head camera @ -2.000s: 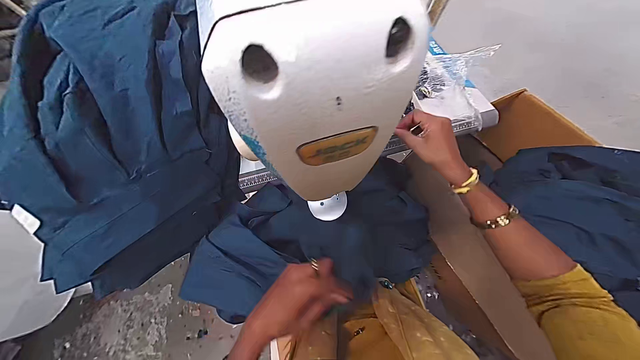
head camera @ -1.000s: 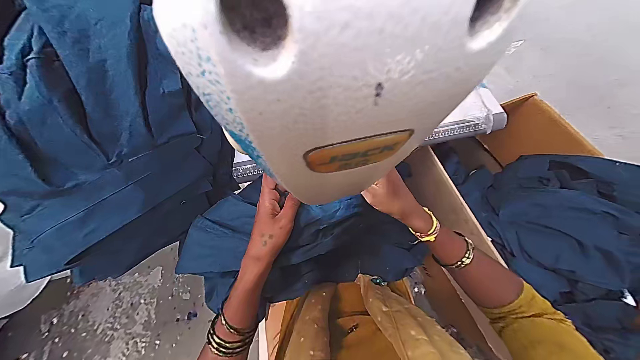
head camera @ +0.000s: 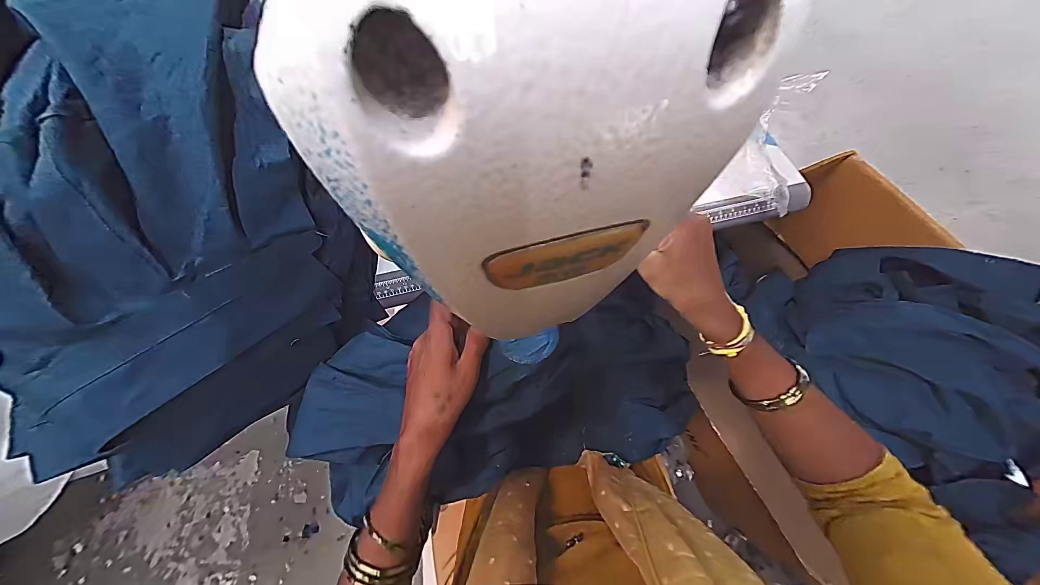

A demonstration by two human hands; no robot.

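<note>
A white Jack sewing machine head [head camera: 528,146] fills the upper middle and hides the needle area. Dark blue fabric [head camera: 561,406] lies beneath it and hangs over the near edge toward my lap. My left hand [head camera: 443,374] is on this fabric at the left of the machine head, its fingertips partly hidden behind the casing. At the right, my right hand [head camera: 686,264] is closed beside the head, by the fabric's far right edge; its fingertips are hidden, so what it holds cannot be told.
A big pile of blue fabric pieces [head camera: 162,309] hangs at the left. At the right, more blue fabric [head camera: 926,349] lies in and over a cardboard box [head camera: 877,203]. A printed ruler edge [head camera: 743,211] and clear plastic [head camera: 780,154] show at the machine bed's right end.
From two seconds ago, my left hand has moved up from the near fabric to beside the machine head. My right hand has come from the bed's right side nearer the head. The view has moved closer.
</note>
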